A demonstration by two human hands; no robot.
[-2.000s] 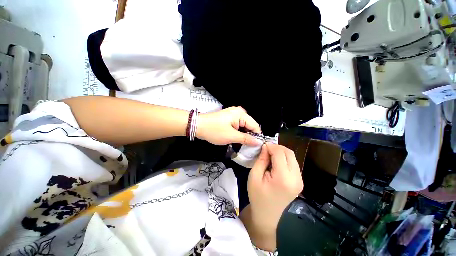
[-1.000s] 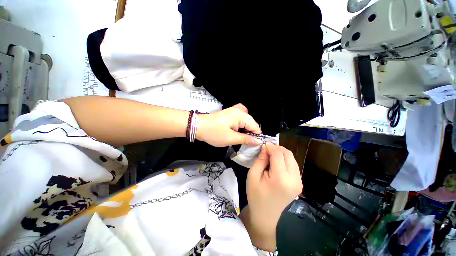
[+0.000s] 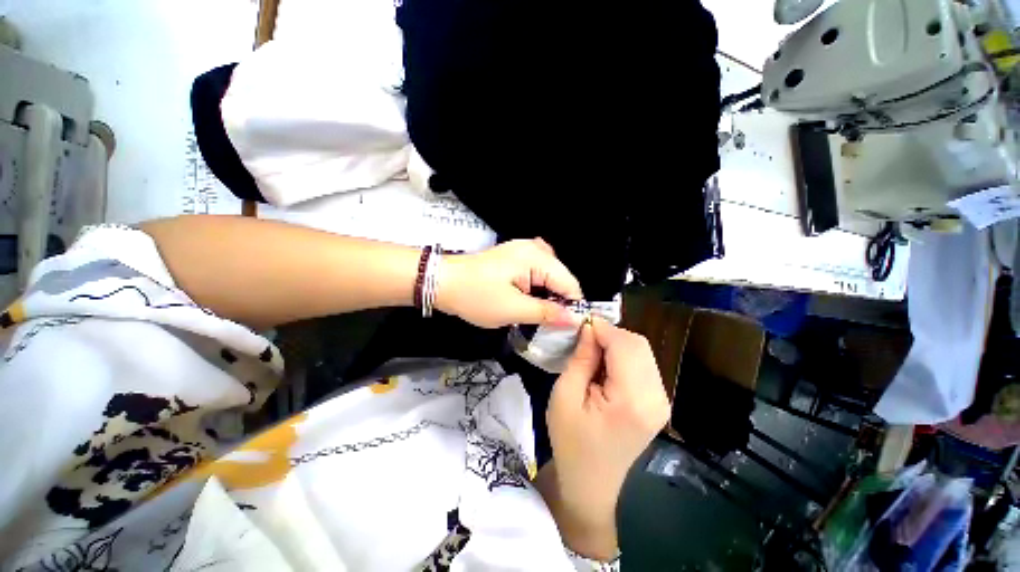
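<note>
The white fabric piece [image 3: 548,349] hangs between my hands at the near edge of the black garment [image 3: 565,123]. My left hand [image 3: 509,284] pinches its upper edge between thumb and fingers. My right hand [image 3: 607,385] is closed at the same edge, its thumb and index fingertips touching together beside my left thumb. A tiny glint shows at the right fingertips; a needle cannot be made out clearly, and no thread can be traced. The garment lies on the white table beyond my hands.
A white cloth piece with a black edge [image 3: 319,123] lies left of the garment. A sewing machine [image 3: 861,62] stands at the right, with black scissor handles [image 3: 881,253] near it. Another machine [image 3: 47,168] is at the far left. A cardboard box [image 3: 733,349] and bagged items [image 3: 912,525] are lower right.
My right hand has shifted very slightly left, its fingers curled a little closer. My left hand and the fabric look nearly the same.
</note>
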